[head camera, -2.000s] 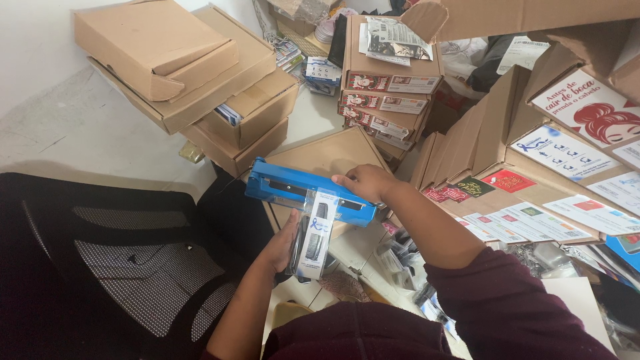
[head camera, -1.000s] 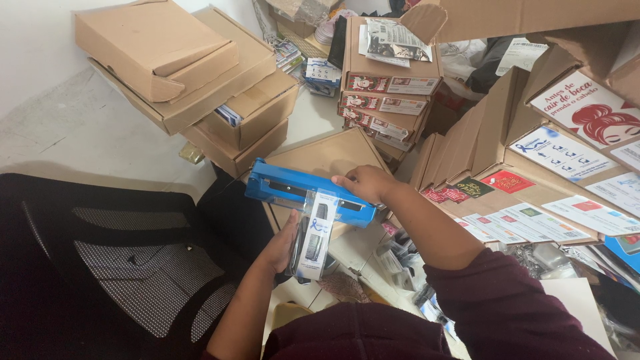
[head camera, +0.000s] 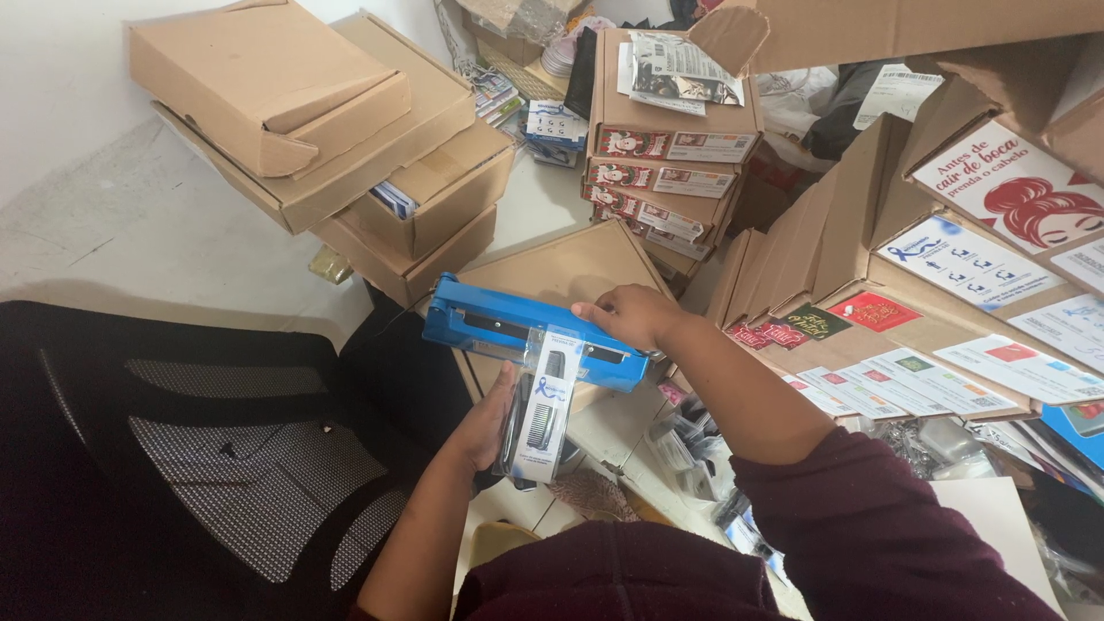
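Observation:
A blue metal impulse heat sealer (head camera: 509, 323) lies slanted over a flat cardboard box (head camera: 561, 263). My right hand (head camera: 634, 317) rests on the sealer's upper arm near its right end, thumb along the top. In my left hand (head camera: 483, 427) is a clear plastic packet (head camera: 542, 427) with a printed card and a dark comb in it. The packet's upper end lies across the sealer's front, around the middle of its length. Its lower end hangs below the sealer. Most of my left fingers are hidden behind the packet.
Stacked cardboard boxes stand at the left (head camera: 276, 95) and at the back (head camera: 677, 129). More open boxes with printed cards (head camera: 966, 259) fill the right side. A black mesh chair (head camera: 259, 466) is at the lower left. Clear plastic packages (head camera: 690, 448) lie below my right forearm.

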